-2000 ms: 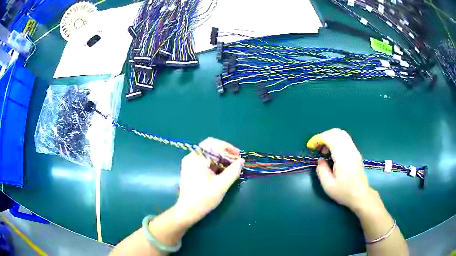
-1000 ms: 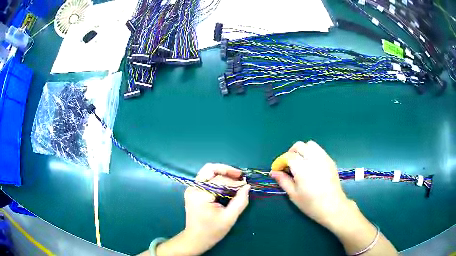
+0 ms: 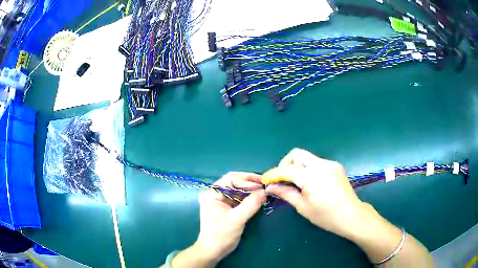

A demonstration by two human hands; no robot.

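My left hand [image 3: 228, 209] grips a bundle of multicolour wires, its fingertips pinched at the middle of the harness. My right hand [image 3: 319, 193], with a yellow-orange finger cot [image 3: 278, 176], pinches the wires at the left hand's fingertips; what lies between the fingertips is hidden. A twisted blue and yellow branch [image 3: 167, 178] runs left to a small dark end over the clear plastic bag. The labelled harness branch [image 3: 409, 171] runs right with several white tags to a black connector [image 3: 466, 171]. A few loose wire ends show below the fingertips.
The clear bag of small black parts [image 3: 76, 159] lies left, beside blue bins [image 3: 18, 167]. Behind are a purple-yellow harness pile [image 3: 162, 47], a blue-yellow pile [image 3: 314, 63], white sheets [image 3: 94, 68], a white slotted disc [image 3: 60, 51], a green tag [image 3: 402, 25] and dark harnesses at upper right.
My right hand has moved left along the wires and now meets my left fingertips. The left hand keeps its grip on the bundle. The camera view has shifted and tilted slightly.
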